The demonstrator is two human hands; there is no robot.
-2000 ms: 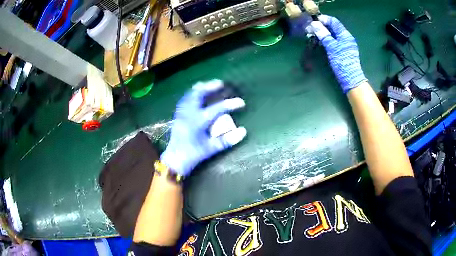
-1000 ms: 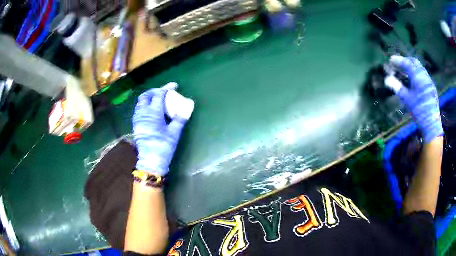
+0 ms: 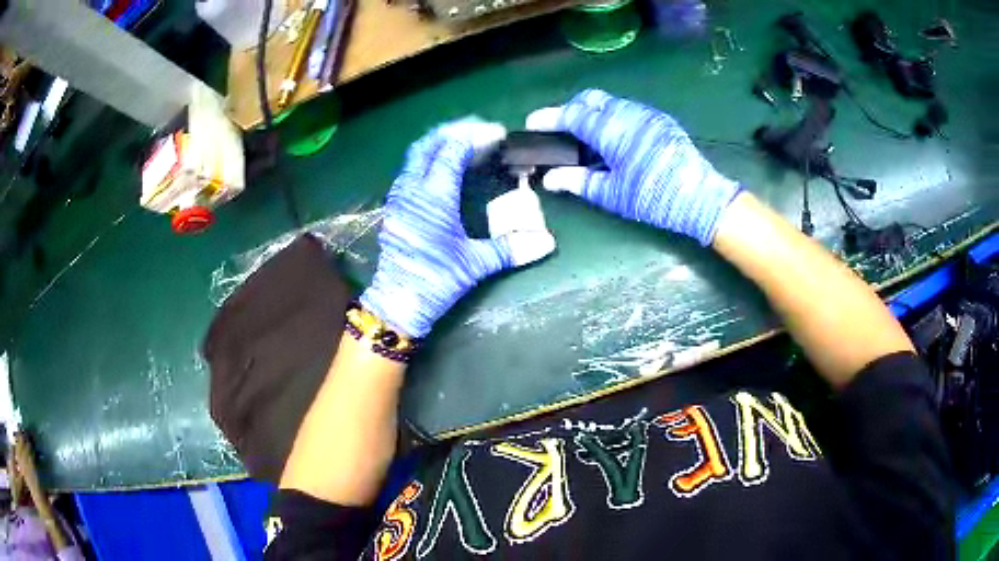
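A black power adapter (image 3: 544,150) is held over the middle of the green bench, between both hands. My right hand (image 3: 635,159), in a blue-white knit glove, grips its right end with thumb and fingers. My left hand (image 3: 438,214), gloved alike, has its fingertips at the adapter's left end and its thumb under a small white pad (image 3: 516,213). The pad sits just below the adapter. Whether the left fingertips touch the adapter is hard to tell.
Black adapters with cords (image 3: 808,132) lie at the right of the bench (image 3: 493,373). A dark brown cloth (image 3: 274,351) lies beside my left forearm. A white box with a red part (image 3: 197,164) stands by the grey post. Pens (image 3: 318,49) lie on cardboard. Black items fill a bin at lower right.
My right hand has moved from the adapters at the right to the middle, now with a black adapter. My left hand has moved right to meet it, still with the white pad.
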